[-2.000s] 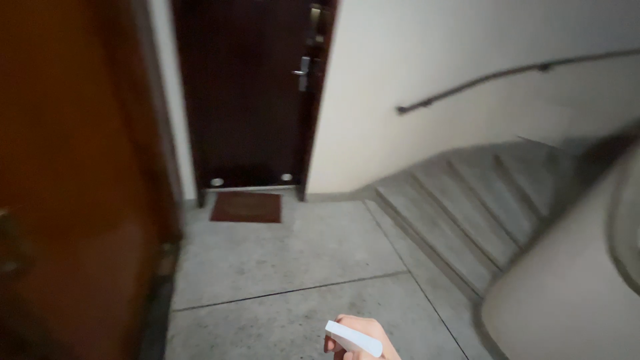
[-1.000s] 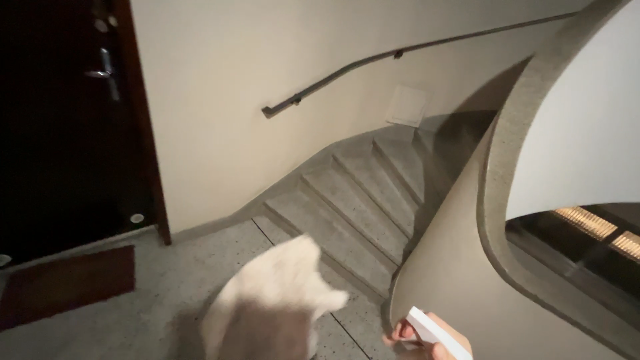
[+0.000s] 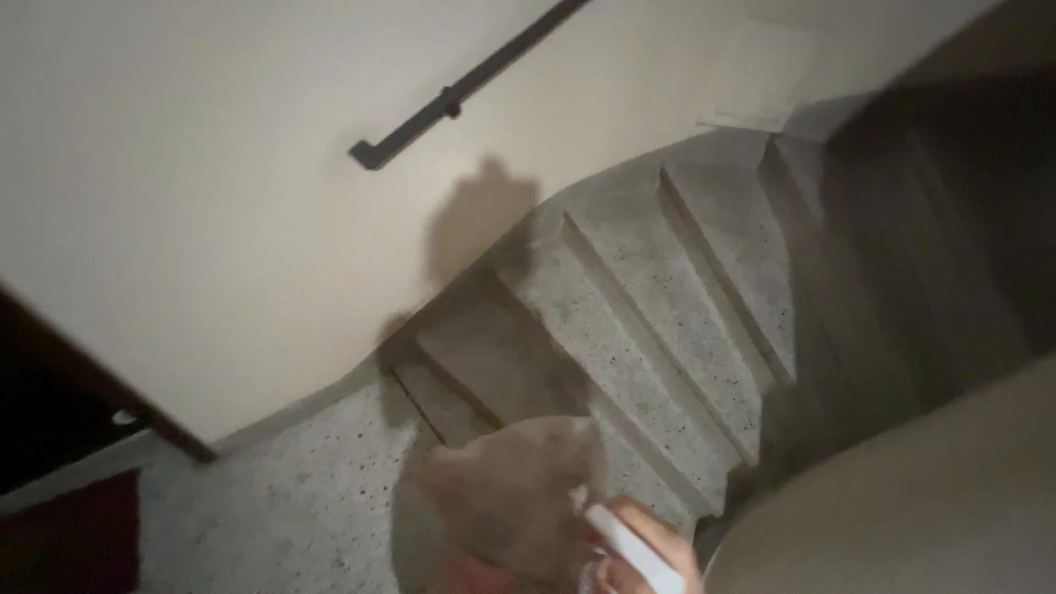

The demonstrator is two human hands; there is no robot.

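Low in the head view, right of centre, my right hand (image 3: 639, 544) is closed around a flat white object (image 3: 634, 549), whose kind I cannot tell. Directly left of that hand lies a large, rounded, pale brownish shape (image 3: 520, 487) with a soft outline. It is blurred and partly in shadow, and I cannot tell what it is. It covers part of the landing and the lowest visible edge of the stairs. A reddish blur shows at the bottom edge beneath it. My left hand cannot be made out.
Curving speckled stone stairs (image 3: 660, 330) fan out to the right, between a pale wall (image 3: 206, 206) with a dark handrail (image 3: 478, 78) and a rounded inner wall (image 3: 924, 503). At left are a dark door (image 3: 41, 396) and a dark red doormat (image 3: 74, 532) on the landing (image 3: 280, 495).
The view has swung right and down from the door to the stairs. The pale shape, absent two seconds ago, came in at the bottom. My right hand keeps its hold on the white object.
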